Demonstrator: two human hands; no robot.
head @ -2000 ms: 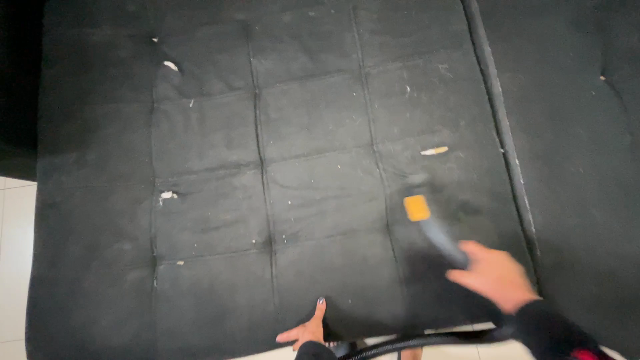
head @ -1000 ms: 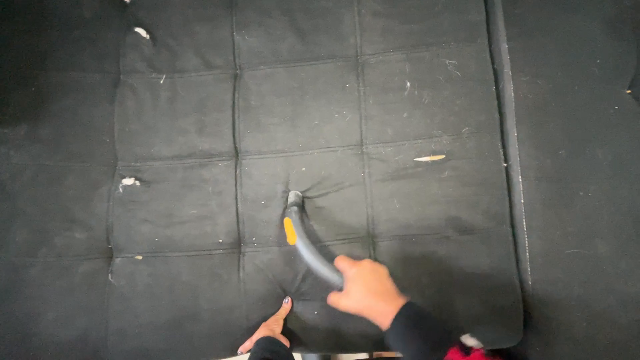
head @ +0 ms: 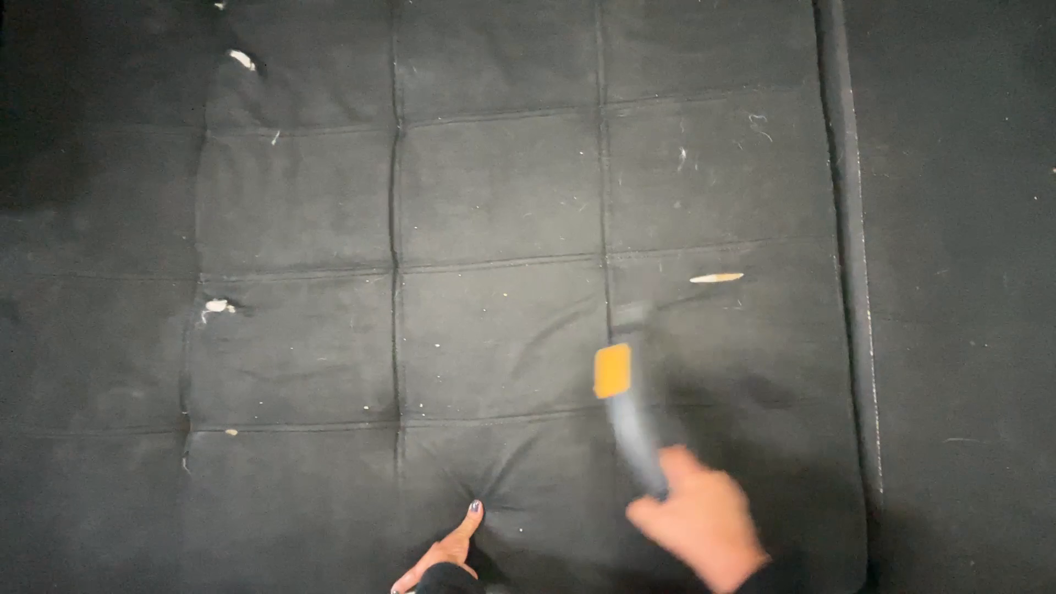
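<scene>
A curved grey vacuum cleaner handle [head: 634, 437] with an orange part is gripped by my right hand [head: 701, 520] at the lower right. Its blurred tip lies on the black tufted cushion [head: 495, 198], near a vertical seam. My left hand [head: 445, 549] presses on the cushion's fabric at the bottom centre, fingers spread and holding nothing; creases run out from the thumb. Right of the tip, a pale slit-like mark [head: 716, 278] shows in the fabric.
White tufts show at the upper left [head: 242, 59] and mid left [head: 218, 306] of the cushion. Small crumbs and pale threads are scattered over it. A raised piped edge [head: 854, 247] runs down the right side, with more black fabric [head: 965, 330] beyond.
Between two seconds and one second ago, the handle in my right hand went left to the middle of the cushion; now it is back to the right. My left hand stays at the near edge.
</scene>
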